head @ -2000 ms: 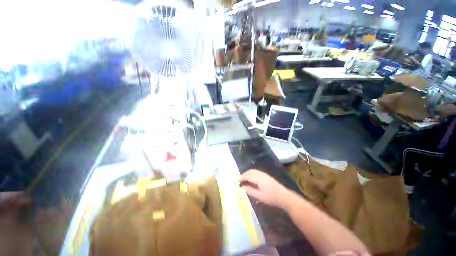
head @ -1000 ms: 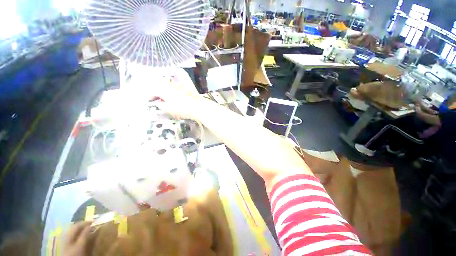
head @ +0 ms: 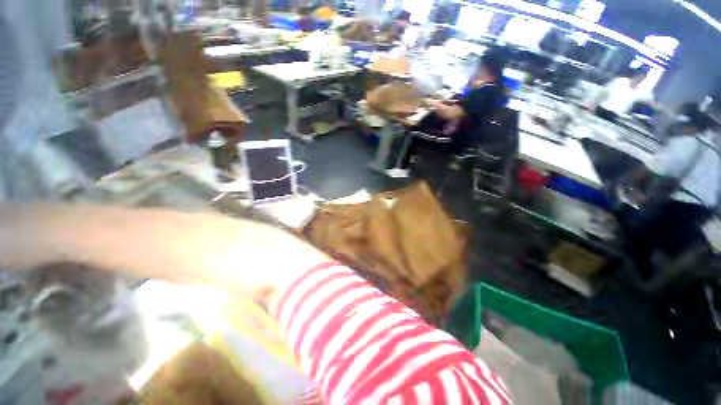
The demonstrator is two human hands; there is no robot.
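My right forearm, in a red-and-white striped sleeve, reaches across the view to the left edge; my right hand is cut off there. My left hand is not in view. The blurred sewing machine [head: 87, 316] is at the lower left, below my forearm, with a red mark near the bottom edge. A brown garment panel [head: 201, 378] lies at the bottom beside it, on the white work board [head: 257, 360] with yellow strips. Whether my right hand touches the machine is hidden.
The operation panel [head: 269, 170] stands beyond my forearm with a white cable. A heap of brown cut pieces [head: 395, 237] lies right of it. A green crate [head: 553, 320] with pale pieces is at the lower right. A seated person [head: 474, 103] and other people work at tables behind.
The view has swung right, so the machine has moved to the left edge and the fan has left the picture. The green crate has come into view. My right hand has gone out of view.
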